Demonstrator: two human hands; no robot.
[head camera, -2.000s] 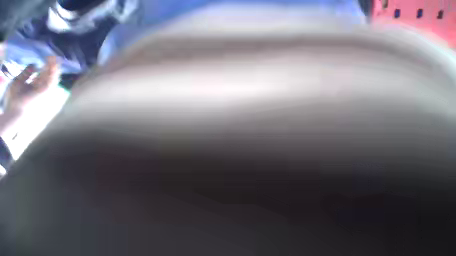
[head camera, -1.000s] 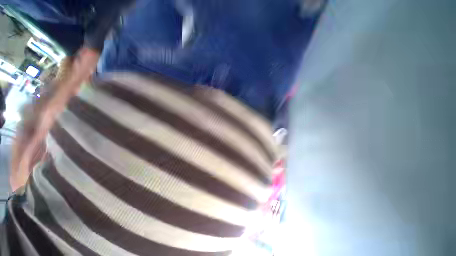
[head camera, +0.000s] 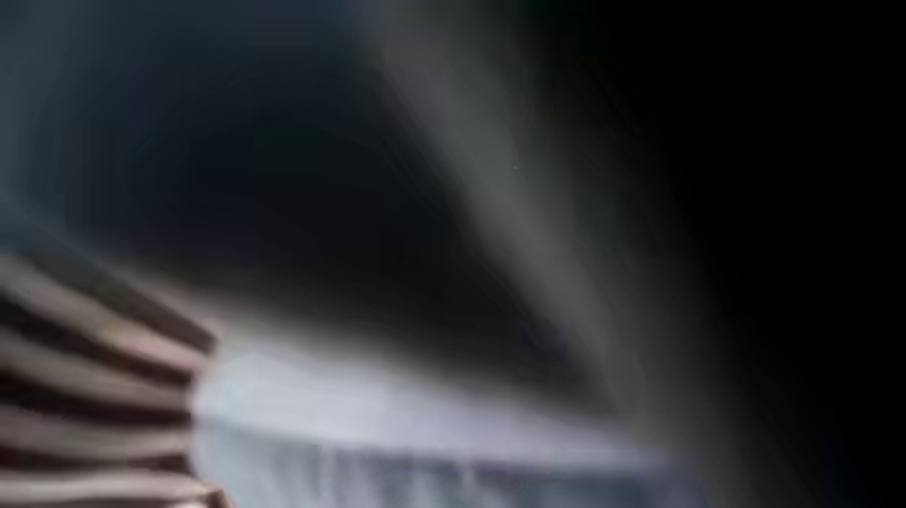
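Neither of my hands can be made out. A dark, blurred shape, very close to the camera, fills most of the view, with a grey-brown band slanting down through it. The right side is almost black. Striped brown and cream cloth shows at the lower left. What the dark shape is, I cannot tell.
A pale, blurred area lies at the bottom centre, beside the striped cloth. Its lower part is grey-blue with faint vertical streaks. No other object can be made out.
The striped cloth has gone from the middle to the lower left. The blue cloth, the forearm at the left and the bright room are no longer seen; dark blur covers most of the view.
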